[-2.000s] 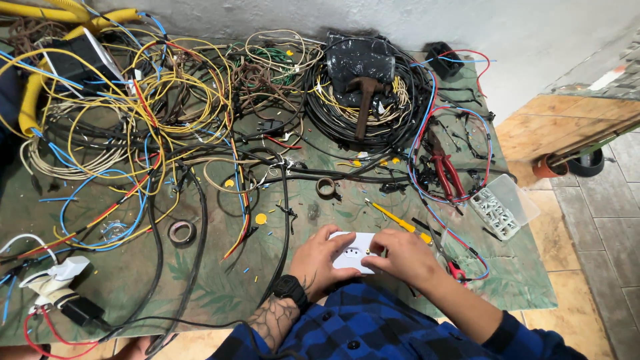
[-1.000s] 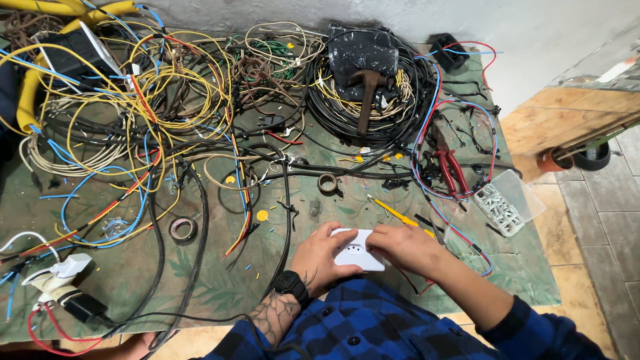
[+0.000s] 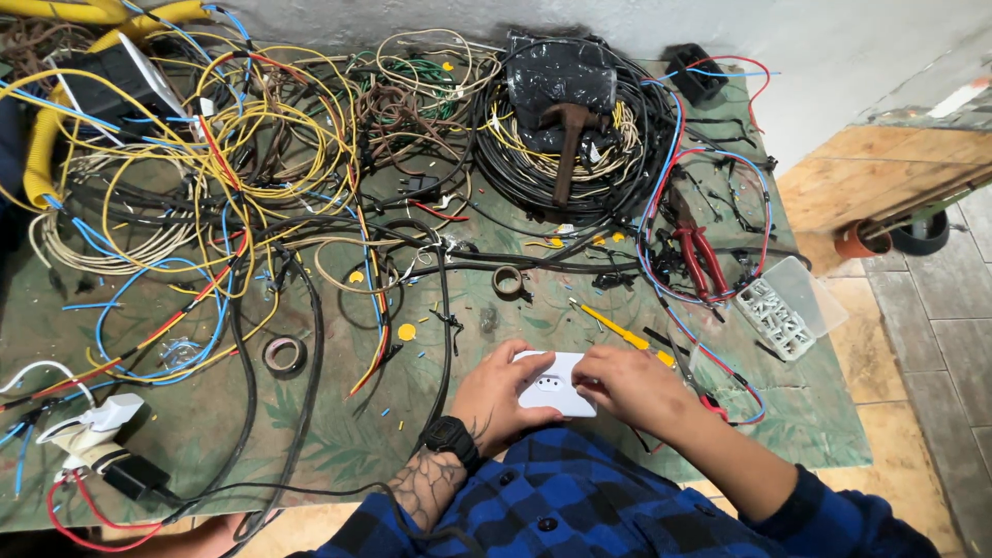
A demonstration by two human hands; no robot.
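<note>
A white electrical socket plate (image 3: pixel 549 397) with a three-hole outlet lies near the table's front edge, close to my body. My left hand (image 3: pixel 500 391) grips its left side, thumb along the lower edge and fingers over the top. My right hand (image 3: pixel 632 387) rests at its right part with bent fingers; whether they pinch something there is hidden. Just beyond my right hand lie a yellow screwdriver (image 3: pixel 612 322) and scissors with red handles (image 3: pixel 701 391). Some thin wire shows below my right wrist.
Tangled yellow, blue and red wires (image 3: pixel 271 147) cover the left. A hammer (image 3: pixel 570 151) lies on a coil of black cable (image 3: pixel 496 167). Red-handled pliers (image 3: pixel 697 256) and a clear box of small white parts (image 3: pixel 779 318) are at right. Tape rolls (image 3: pixel 284 356) and a power adapter (image 3: pixel 132 471) sit left.
The socket plate has turned in my hands and come to lie a little lower than two seconds ago. My right hand's fingers have shifted from its top edge onto its right part.
</note>
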